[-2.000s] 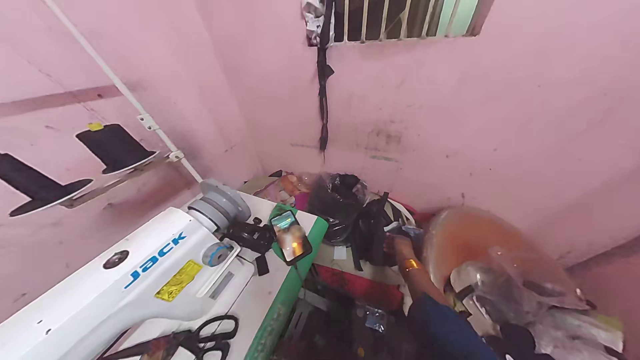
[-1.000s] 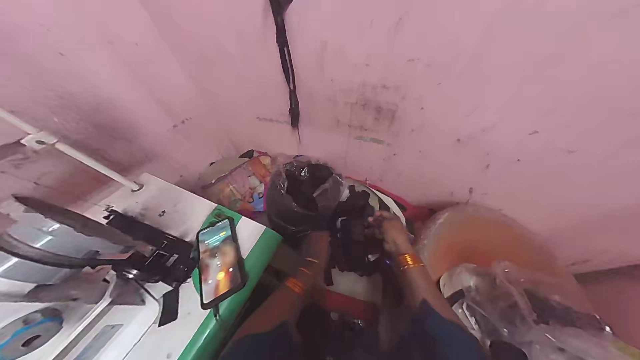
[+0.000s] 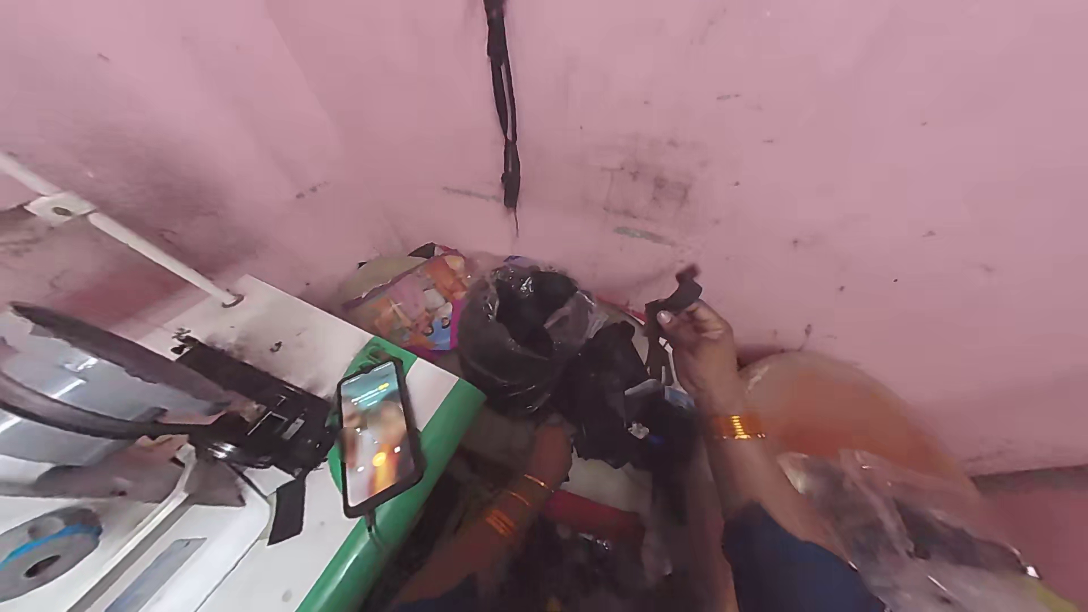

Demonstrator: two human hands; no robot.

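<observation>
A black fabric strip point(image 3: 677, 299) is pinched between the thumb and fingers of my right hand point(image 3: 704, 344), raised at the right of a heap of black cloth point(image 3: 605, 387). Against the lower left side of that heap rests my left hand point(image 3: 551, 455); its fingers are partly hidden, and I cannot tell whether it grips the cloth. Just left of the heap stands a clear plastic bag point(image 3: 510, 361) with black material inside. Gold-coloured bangles circle both wrists.
To the left, a smartphone point(image 3: 380, 438) lies on the green-edged white sewing table point(image 3: 425, 387), beside a black device point(image 3: 272, 408) and part of a sewing machine point(image 3: 59, 544). A printed bag point(image 3: 416, 310) sits behind. Plastic-wrapped items point(image 3: 909, 510) and a rounded orange-brown object point(image 3: 837, 399) are at the right.
My right hand has risen from the black cloth with a strip in its fingers. My left hand, out of sight two seconds ago, is now by the heap. The view has shifted off the sewing machine.
</observation>
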